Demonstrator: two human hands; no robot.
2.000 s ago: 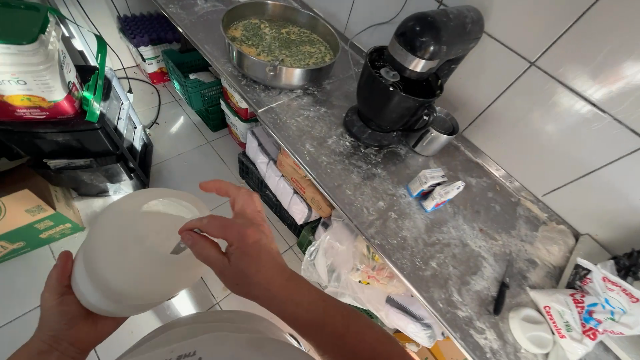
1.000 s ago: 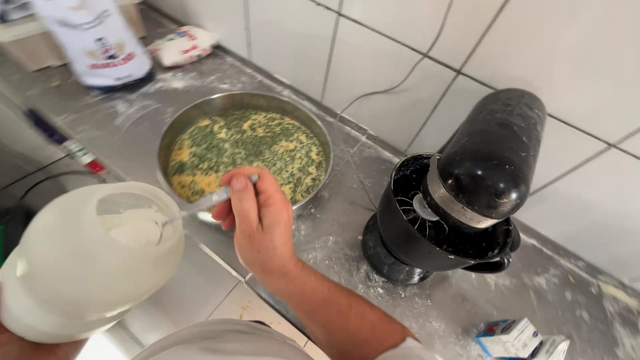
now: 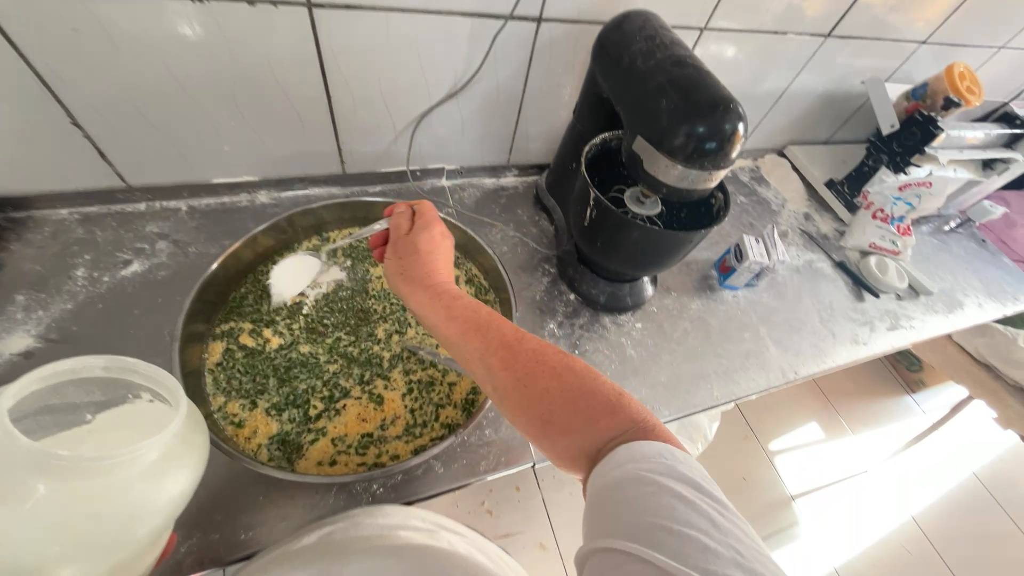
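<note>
My right hand [image 3: 420, 246] grips the handle of a metal spoon [image 3: 356, 234] over a wide, round steel pan [image 3: 188, 328]. White powder [image 3: 294, 274] heaps the spoon's bowl, and some lies on the green and yellow mixture [image 3: 336, 376] just beside it. Another metal utensil [image 3: 436, 358] rests in the mixture, partly behind my forearm. At the lower left is a translucent plastic jar [image 3: 104, 480], open at the top, with white powder inside. Of my left hand [image 3: 166, 552] only a bit of finger shows at the jar's lower side; the jar hides the rest.
A black stand mixer [image 3: 640, 160] with its bowl stands right of the pan, its cord by the tiled wall. Farther right on the floury steel counter [image 3: 680, 360] are a small opened carton [image 3: 744, 260], a knife [image 3: 840, 262], a white lid [image 3: 882, 274] and a plastic bag [image 3: 888, 216].
My right hand has moved with the spoon from the jar to over the pan, and powder now lies on the mixture. The view has swung toward the counter.
</note>
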